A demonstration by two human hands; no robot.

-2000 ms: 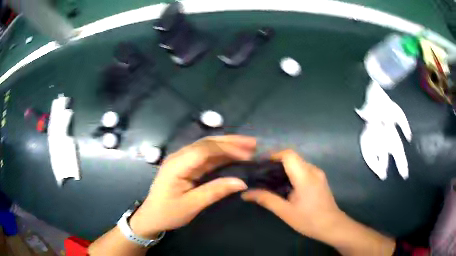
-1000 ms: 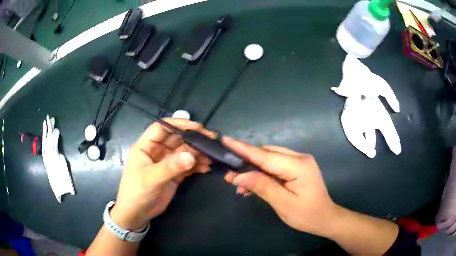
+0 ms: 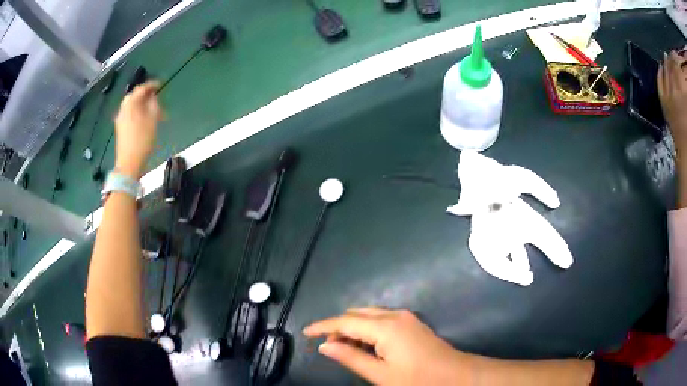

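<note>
My left hand reaches over the green conveyor at upper left, blurred. A black lamp unit lies on the belt, its thin stem running down to my fingers. I cannot tell whether they grip it. My right hand is low in the middle above the mat, open and empty, fingers partly apart. Beside its fingertips lies a black oval body with a stem running up to a white round head. More units lie to the left, some partly behind my left forearm.
A green-nozzled squeeze bottle stands above a crumpled white glove. A red and yellow tin, red pen and black flat object are upper right. Another person's hand is at the right edge. A grey post crosses the upper left.
My hands have parted from the black body they both held. My left hand has gone to the conveyor at upper left; my right has opened. The view has shifted, showing more belt.
</note>
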